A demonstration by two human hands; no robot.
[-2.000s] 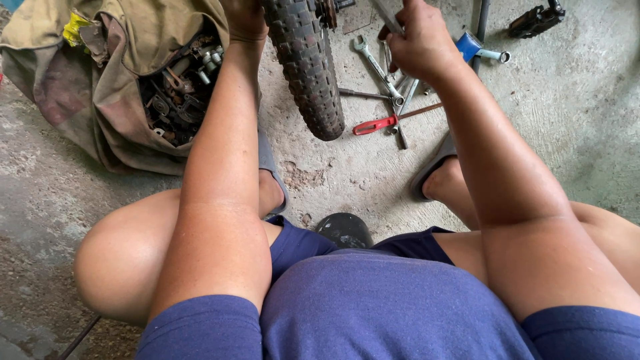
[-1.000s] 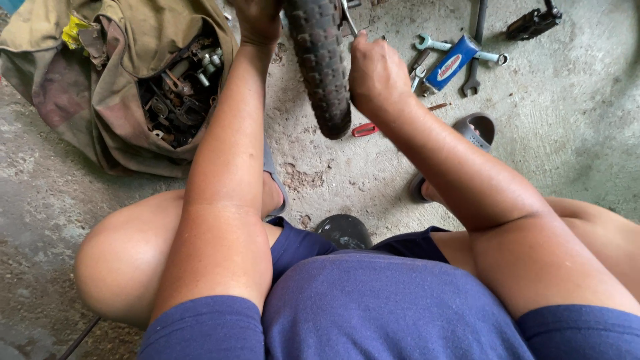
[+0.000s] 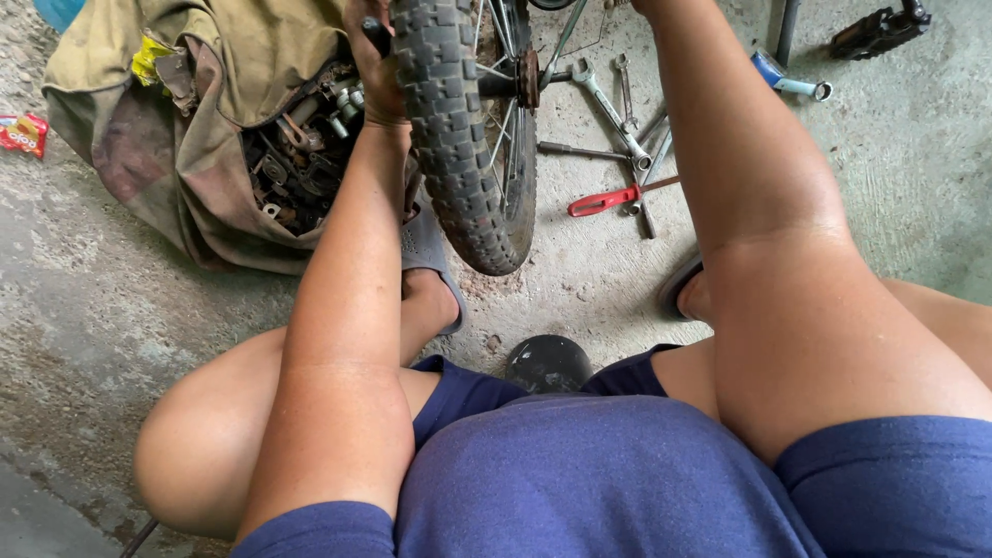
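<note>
A bicycle wheel with a knobby tyre (image 3: 446, 132) stands upright at the top centre, its spokes and a rusty hub part (image 3: 529, 80) showing on the right side. My left hand (image 3: 378, 70) is at the wheel's left side, against the tyre, near a black rod end; its fingers are largely hidden. My right hand is beyond the top edge, so only the forearm shows. Between the wheel and that forearm lie a combination wrench (image 3: 612, 112), a smaller wrench (image 3: 625, 89), a red-handled screwdriver (image 3: 604, 202) and a dark metal rod (image 3: 581, 150).
An open canvas bag (image 3: 178, 170) full of metal parts lies at the left, beside a red wrapper (image 3: 23, 134). At the upper right are a black pedal (image 3: 880, 32), a wrench end (image 3: 821, 91) and a blue object (image 3: 767, 70). A dark round object (image 3: 548, 364) sits between my legs.
My right hand, beside the tyre with a metal tool one second ago, has moved up out of view. The wrenches and screwdriver it partly covered show again. My left hand stays by the wheel.
</note>
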